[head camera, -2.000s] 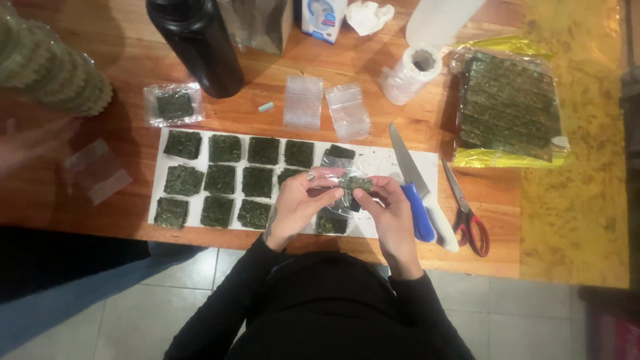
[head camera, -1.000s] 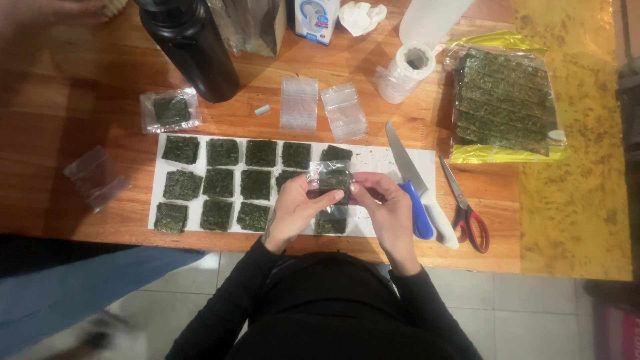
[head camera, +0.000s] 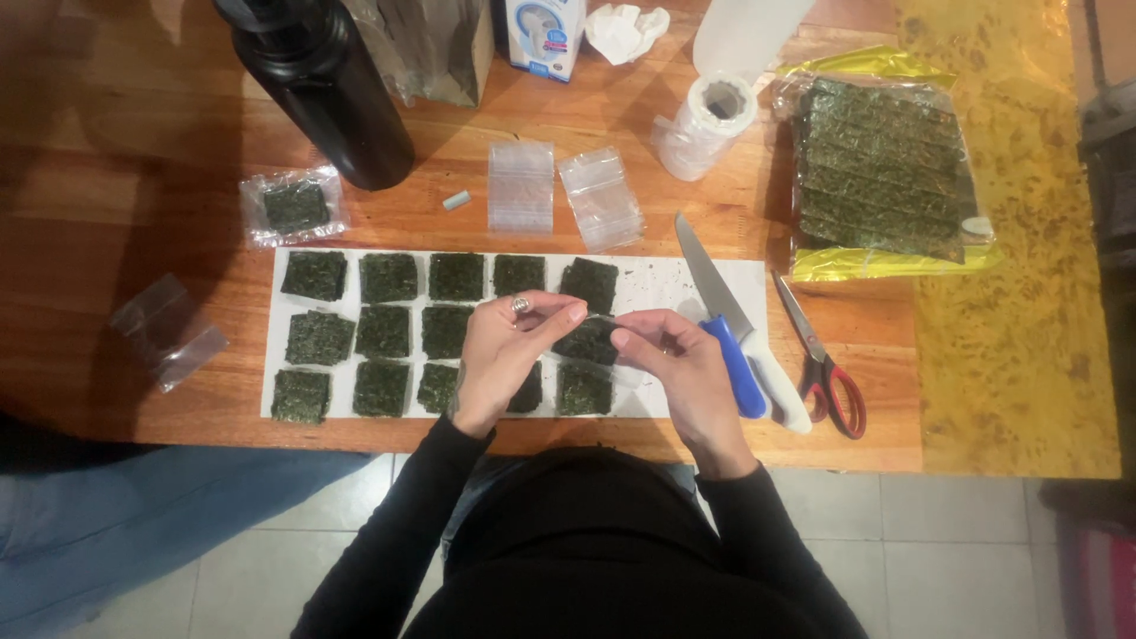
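Observation:
Between them, my left hand (head camera: 506, 351) and my right hand (head camera: 679, 359) pinch a small clear plastic bag (head camera: 603, 318) by its upper edge, over the right part of a white board (head camera: 666, 293). The bag is seen nearly edge-on, so its contents are hard to tell. Under and around my hands lie rows of small square stacks of nori (head camera: 382, 332); my left hand partly hides some. A filled clear bag with a nori square (head camera: 295, 207) lies behind the board. Two stacks of small zip bags (head camera: 521, 188) (head camera: 603, 200) lie behind my hands.
Right of my hands lie a knife (head camera: 710, 266), blue and white handles, and red-handled scissors (head camera: 832, 390). Farther right is an open pack of nori sheets (head camera: 879, 169). A plastic roll (head camera: 710, 129), black bottle (head camera: 333, 98) and box (head camera: 546, 35) stand behind. Another person's jeans (head camera: 133, 524) show left.
The bag in my hands was turned flatter to view, with a nori square visible at it; now it is nearly edge-on. The other person's hand at the upper left has gone from clear view.

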